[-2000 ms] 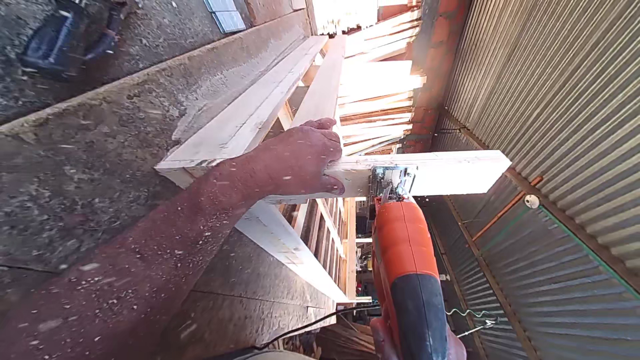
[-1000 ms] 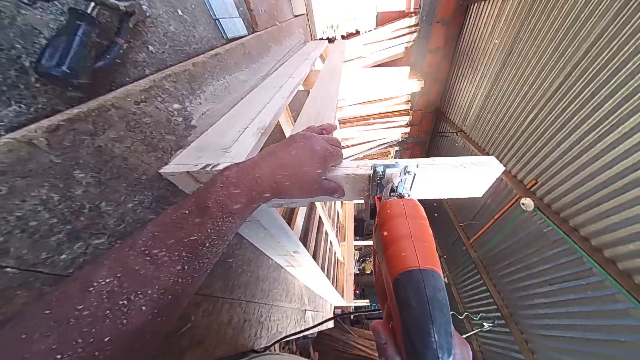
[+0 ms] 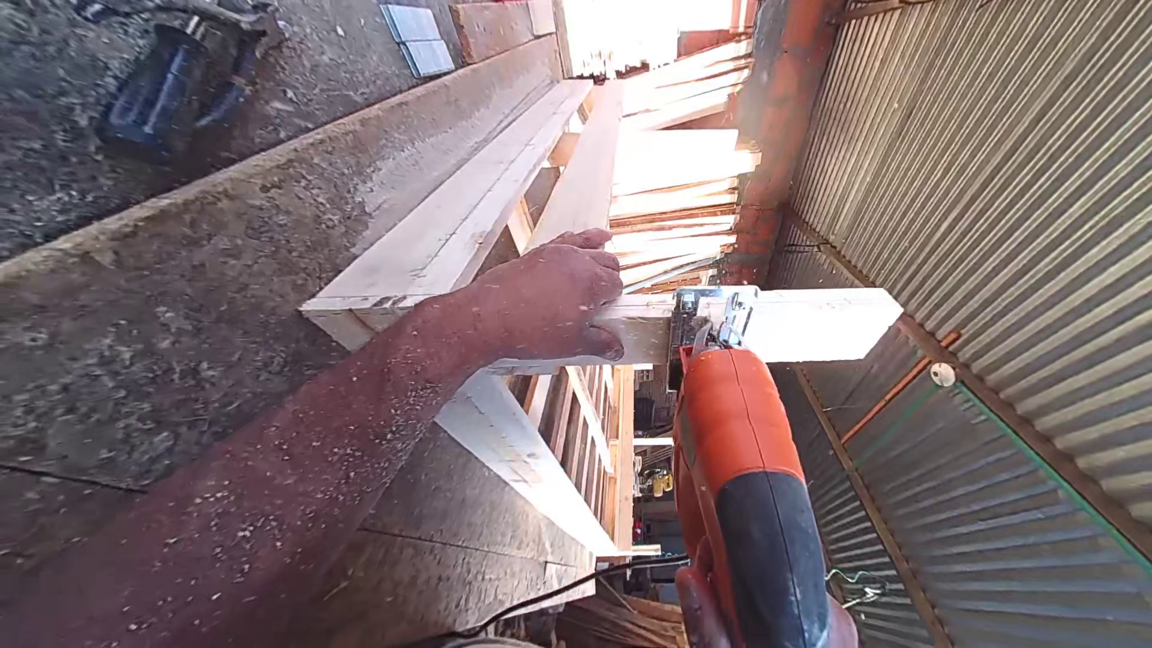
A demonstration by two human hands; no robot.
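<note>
An orange and black jigsaw (image 3: 742, 432) is gripped in my right hand (image 3: 706, 603), mostly hidden behind its body at the bottom. Its metal shoe rests against a pale wooden board (image 3: 819, 326), whose end sticks out to the right of the tool. With fingers over the upper edge and thumb on the near face, my left hand (image 3: 558, 292) clasps the same board left of the saw. Sawdust covers my left forearm. The board meets a long wooden frame (image 3: 450, 225) that runs away from me. The blade and the cut are hidden.
A dark-handled tool (image 3: 153, 99) lies on the dirty surface at upper left, near grey rectangular pieces (image 3: 418, 40). A black cord (image 3: 540, 596) trails below the frame. Stacked timber (image 3: 679, 198) stands beyond, and corrugated metal sheeting (image 3: 981, 180) is on the right.
Both hands keep their places on the board and the jigsaw. The view has shifted slightly.
</note>
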